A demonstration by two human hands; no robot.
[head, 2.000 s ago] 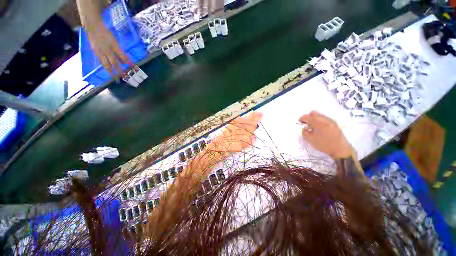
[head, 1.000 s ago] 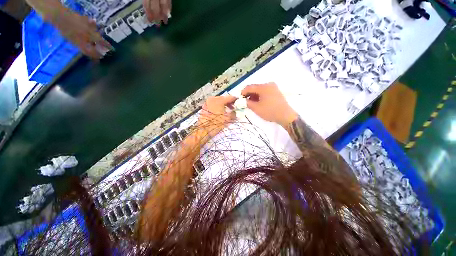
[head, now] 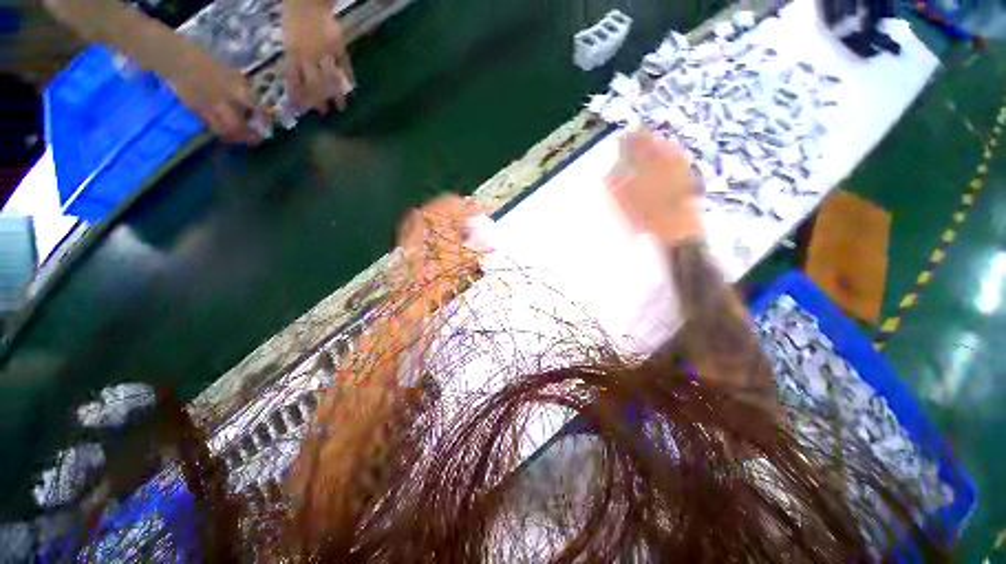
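Observation:
My left hand (head: 441,229) is over the bench's inner edge by the conveyor rail, its fingertips closed on a small white housing (head: 481,230), which is blurred. My right hand (head: 659,190) is blurred at the near left edge of the loose pile of white housings (head: 761,121); whether it holds anything cannot be told. Rows of small dark inserts (head: 281,423) lie on the bench at the lower left, partly hidden by my left forearm and hair.
The green belt (head: 441,132) runs beyond the speckled rail (head: 541,160), carrying a multi-slot white block (head: 601,40). Another person's hands (head: 314,66) work opposite near a blue bin (head: 116,132). A blue crate of white pieces (head: 855,386) and a brown block (head: 849,256) are at right.
My hands met around a white piece a second ago; now they are apart. My right hand has moved right and away to the pile, my left slightly left.

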